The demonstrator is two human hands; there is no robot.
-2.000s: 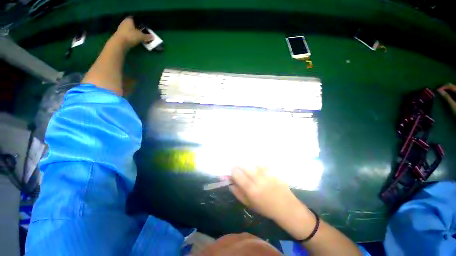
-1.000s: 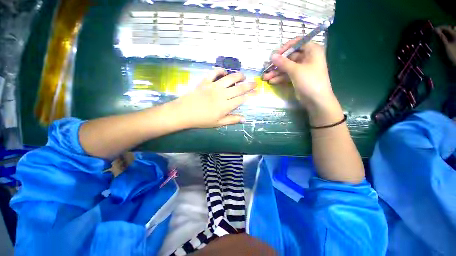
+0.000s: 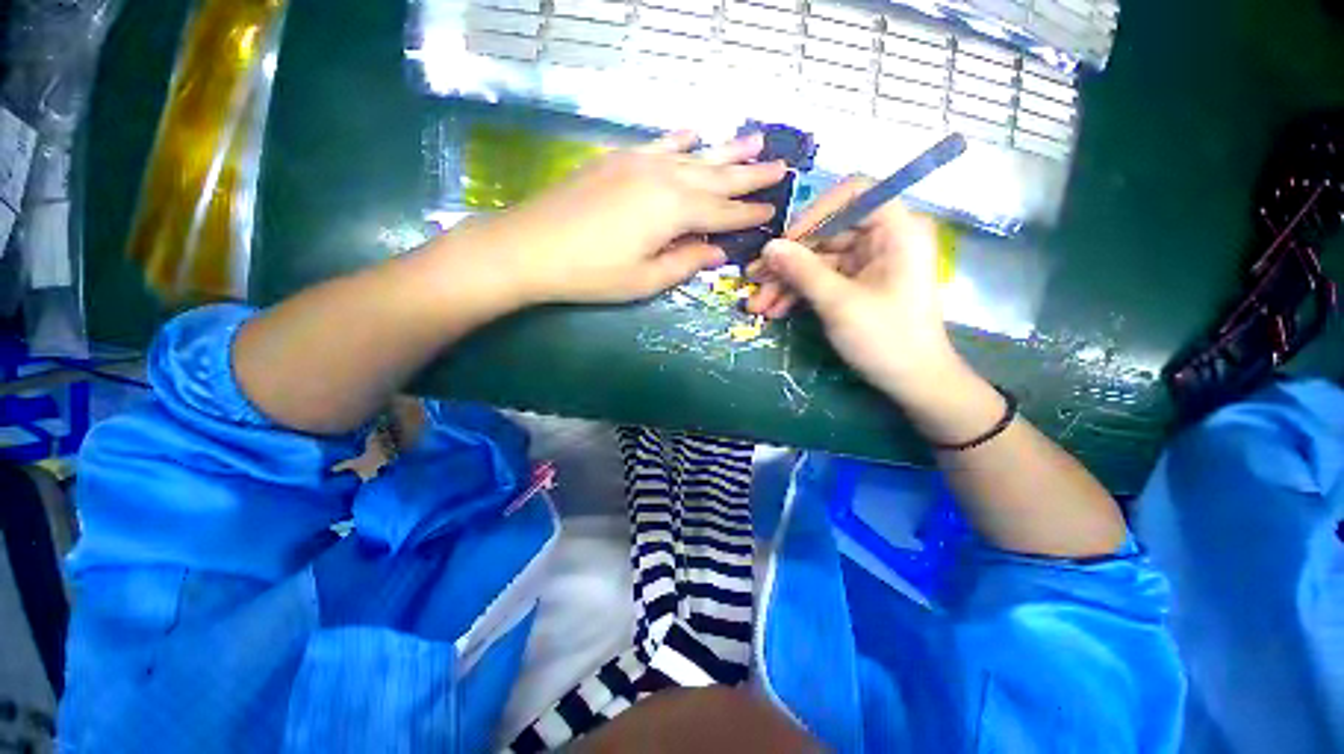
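Note:
A small dark LCD module [image 3: 755,237] lies near the bench's front edge, partly hidden under my left hand's fingers. A black part [image 3: 780,145] sticks out at its far edge. My left hand [image 3: 627,221] lies over the module with fingers spread and holds it down. My right hand [image 3: 870,287] grips grey tweezers [image 3: 902,184] like a pen. Their tip is hidden by my fingers at the module's right near side. A small orange-gold flex cable [image 3: 737,295] shows at the module's near edge.
White adhesive sheets [image 3: 870,67] lie beyond my hands. Yellow tape pieces [image 3: 519,165] lie left. A long amber strip bundle [image 3: 207,148] and a clear plastic bag [image 3: 56,251] are far left. Dark parts with red edges [image 3: 1268,317] lie right, beside a neighbour's blue sleeve [image 3: 1246,501]. Thin scraps [image 3: 781,380] lie near the edge.
Since two seconds ago, my left hand has come from the far side to the front, onto a module. My right hand now holds tweezers. Since one second ago, the module and flex cable show more clearly.

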